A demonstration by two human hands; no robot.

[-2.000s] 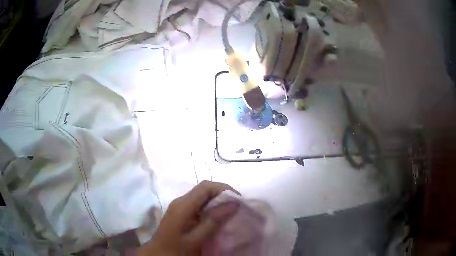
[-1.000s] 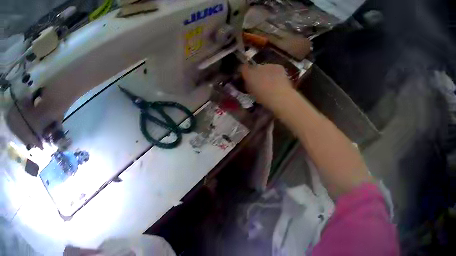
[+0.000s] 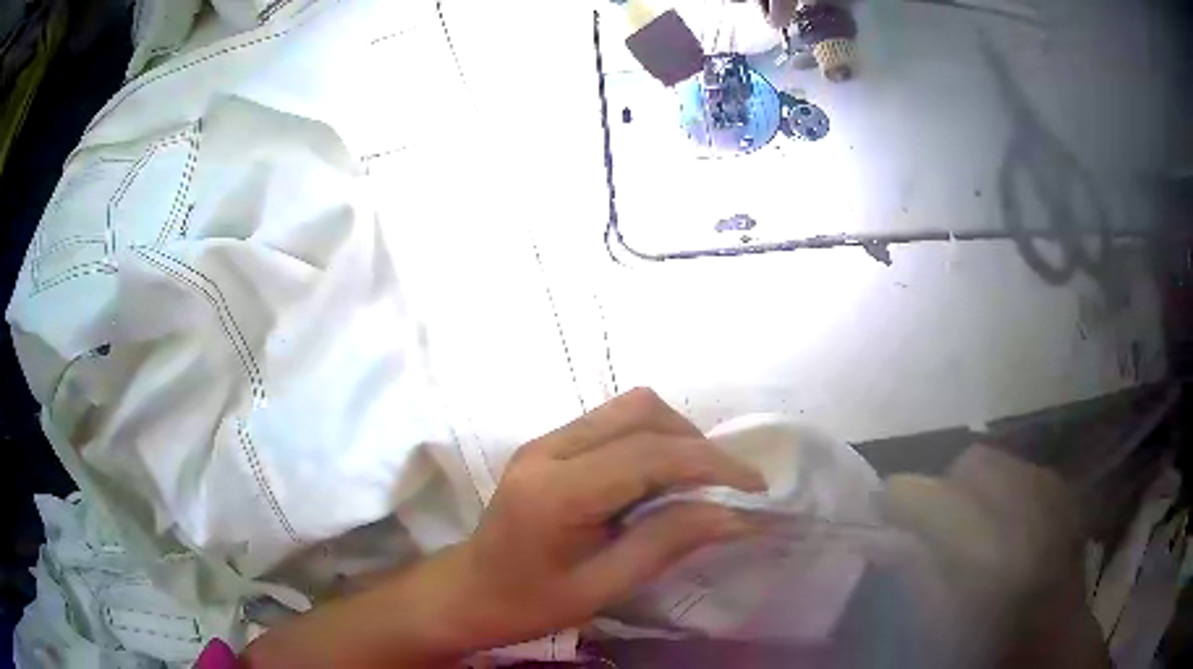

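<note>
White trousers (image 3: pixel 301 327) with thin dark double stitch lines lie over the left of the table. My left hand (image 3: pixel 589 510) is at the bottom centre, its thumb and fingers closed on a folded edge of white cloth (image 3: pixel 785 457). My right hand (image 3: pixel 1001 529) is a blur at the lower right, beside the same cloth; whether it grips anything cannot be told. The needle area and presser foot (image 3: pixel 727 105) stand over the blue patch at the top, with no cloth under them that I can make out.
The lamp's dark brown square tip (image 3: pixel 665 47) hangs left of the needle. Dark green looped scissors (image 3: pixel 1053 203), blurred, lie on the machine bed at the right. The needle plate's dark outline (image 3: pixel 733 251) crosses the table. More white stitched pieces (image 3: pixel 131 608) lie at the lower left.
The view has swung back from the machine's right side. My right hand has come from the box area there to the cloth. My left hand now shows fully, holding the cloth edge.
</note>
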